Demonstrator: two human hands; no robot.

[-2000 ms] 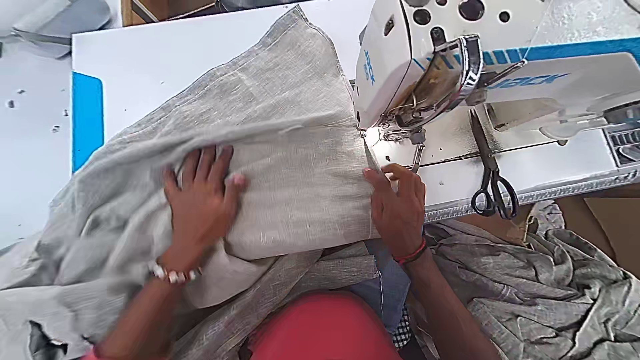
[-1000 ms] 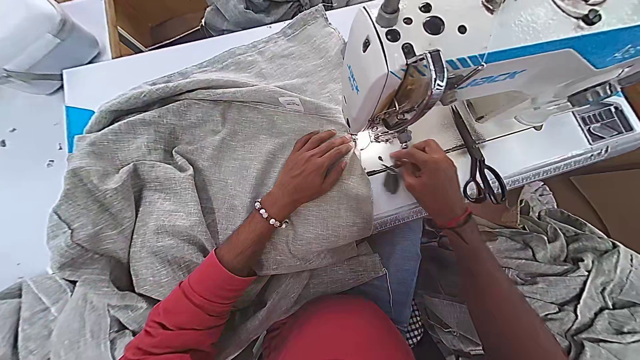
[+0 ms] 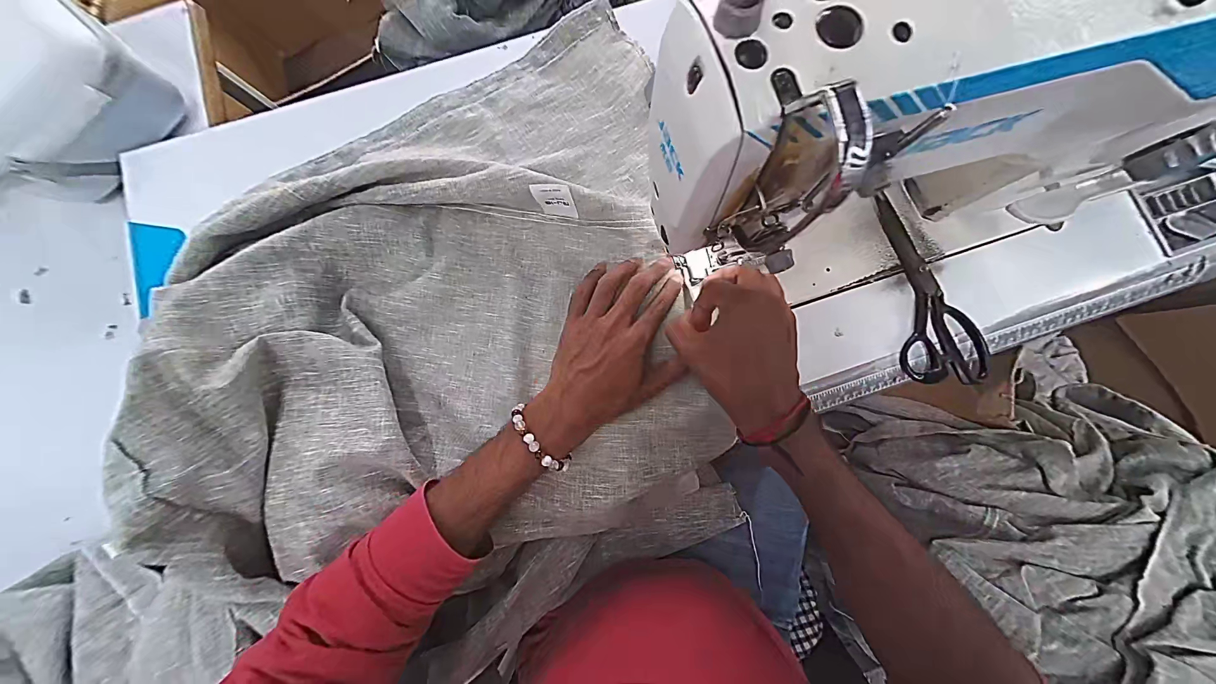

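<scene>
A grey woven fabric piece (image 3: 456, 313) lies bunched over the sewing table, its right edge at the presser foot of a white-and-blue Jack sewing machine (image 3: 708, 133). My left hand (image 3: 613, 347) rests flat on the cloth with its fingers spread, fingertips close to the lit needle area. Just right of it, my right hand (image 3: 741, 337) has curled fingers pinching the cloth's edge in front of the presser foot. The needle itself is hard to make out. A small white label (image 3: 554, 200) shows on the fabric.
Black-handled scissors (image 3: 936, 323) lie on the machine bed at the right, handles over the front edge with its measuring tape (image 3: 874, 382). More grey fabric (image 3: 1073, 532) is heaped at the lower right. Behind the table stands an open cardboard box (image 3: 285, 47); a white bundle (image 3: 85, 95) sits upper left.
My left hand has moved right, from the middle of the cloth to beside the needle area. The cloth is more bunched, its label now showing. My right hand has come in from the bed onto the cloth's edge.
</scene>
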